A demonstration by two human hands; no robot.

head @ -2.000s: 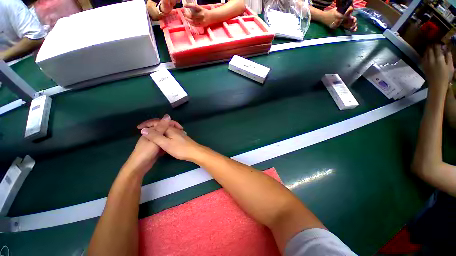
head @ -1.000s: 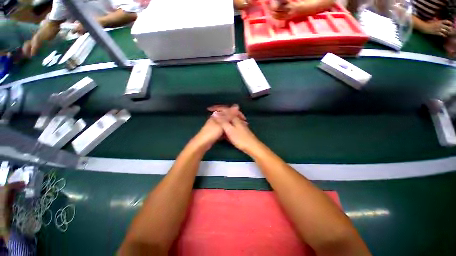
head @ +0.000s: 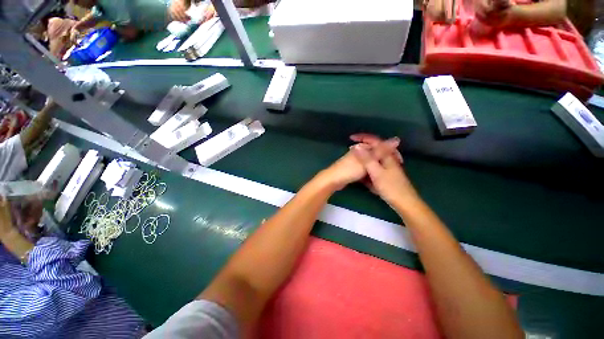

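My left hand (head: 350,167) and my right hand (head: 389,173) rest one over the other above the dark green belt (head: 318,142), fingers loosely crossed and holding nothing visible. Part of the lower fingers is hidden. A white retail box (head: 450,106) lies beyond them to the right, another box (head: 280,87) beyond to the left. An open-flapped white box (head: 228,142) lies left of my hands, beside several more boxes (head: 179,126). A white box with a purple-blue mark (head: 583,122) lies at the far right. My hands touch none of the boxes.
A pink-red mat (head: 351,291) lies under my forearms. Pale rail (head: 255,191), metal post (head: 235,33) and rubber bands (head: 112,222) are left. Across the belt stand a large white foam box (head: 341,33) and red compartment tray (head: 503,63). Other workers' hands and arms show left and across.
The view has turned left, so the scene sits further right, and the rubber bands and left worker show more. My hands stay folded together. The boxes sit slightly further right relative to the tray.
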